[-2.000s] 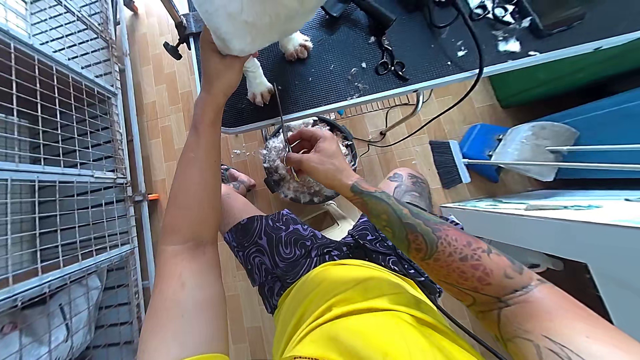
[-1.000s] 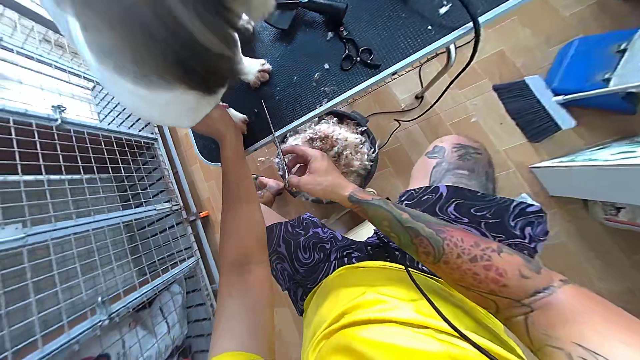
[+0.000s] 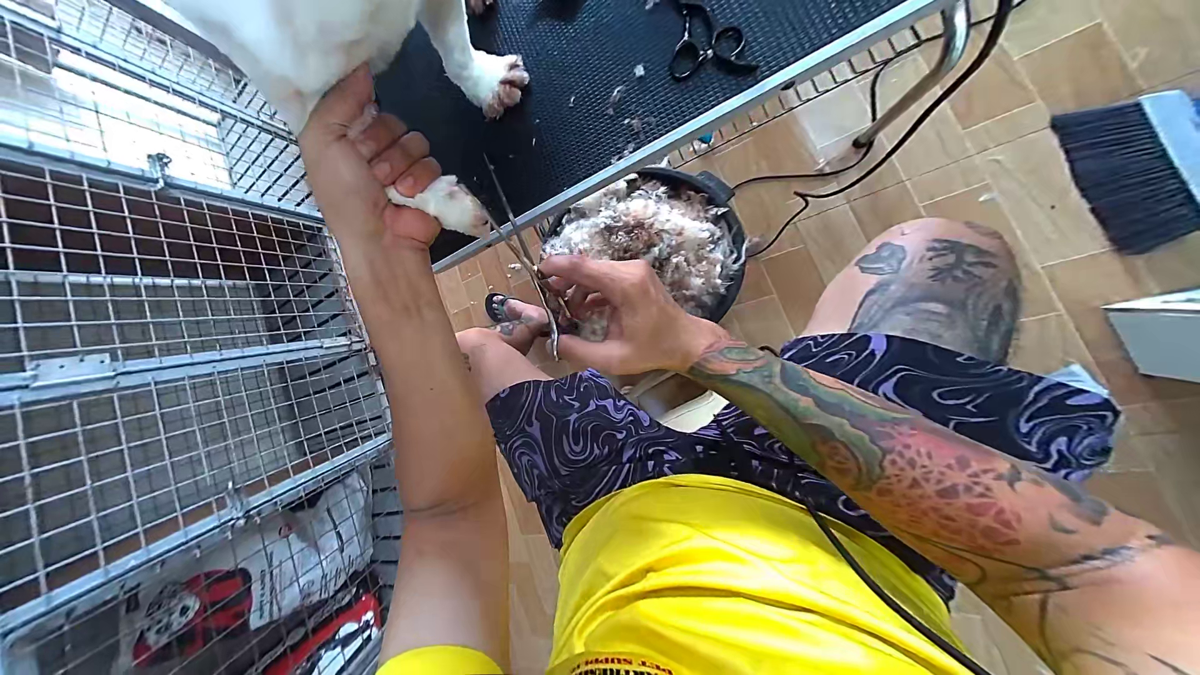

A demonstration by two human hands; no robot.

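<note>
At the upper left, my left hand (image 3: 384, 155) is closed around a leg of a white-furred dog (image 3: 309, 42), whose paw (image 3: 450, 204) sticks out beyond my fingers. My right hand (image 3: 623, 314) grips metal grooming scissors (image 3: 525, 253) by their handles, with the blades pointing up and left beside that paw. Another paw (image 3: 497, 82) of the dog rests on the black ribbed grooming table (image 3: 572, 122). The dog's head is out of view.
Black-handled scissors (image 3: 708, 47) lie on the table among hair clippings. Below its metal edge stands a black bin (image 3: 736, 272) full of cut hair. Wire cages (image 3: 178, 347) line the left. At right are a broom head (image 3: 1125, 169) and a cable (image 3: 937, 103).
The dog has shifted on the table. A paw held by my left hand now shows beside the scissor blades in my right hand. The view has moved and turned.
</note>
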